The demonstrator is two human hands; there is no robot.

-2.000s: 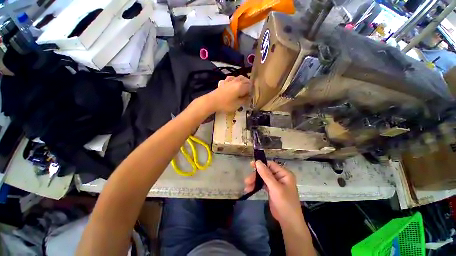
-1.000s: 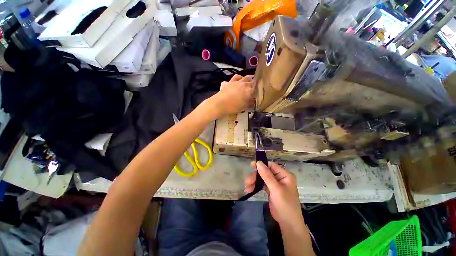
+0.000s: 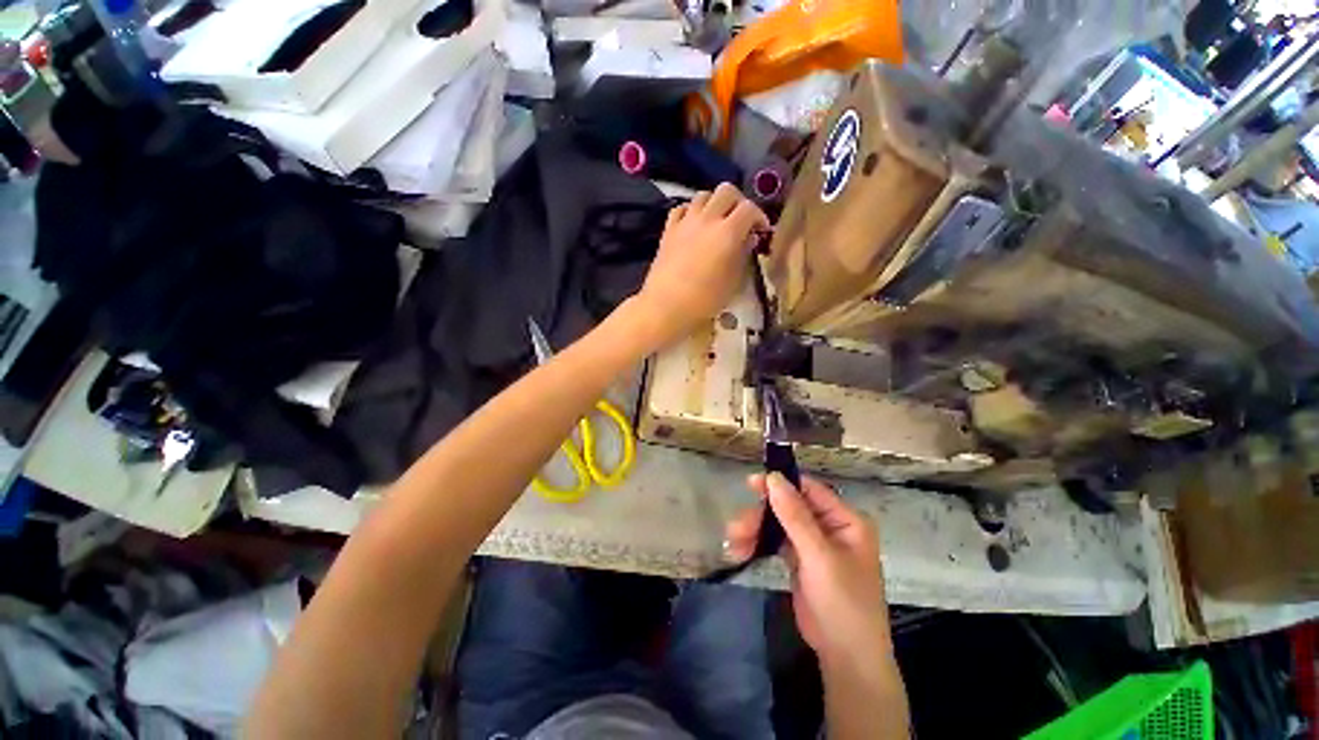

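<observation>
A black fabric strip [image 3: 781, 460] runs from my right hand into a small shiny metal piece [image 3: 773, 409] at the front of the machine bed. My right hand [image 3: 817, 538] pinches the strip near the table's front edge; its loose end hangs left below the fingers. My left hand [image 3: 706, 255] is behind the needle area, left of the sewing machine head [image 3: 854, 203]. Its fingers hold a thin black tape [image 3: 764, 289] that comes up from the needle area. The needle area is dark and its details are unclear.
Yellow-handled scissors [image 3: 609, 445] lie left of the bed, partly behind my left forearm. Black fabric [image 3: 217, 275] is heaped at left. Thread cones [image 3: 632, 158], an orange bag [image 3: 810, 41] and white boxes [image 3: 333, 87] are at the back. A green basket [image 3: 1157, 708] is lower right.
My left hand has moved back and up, away from the needle, with the thin tape now showing below it. My right hand still holds the strip. The whole view has shifted slightly.
</observation>
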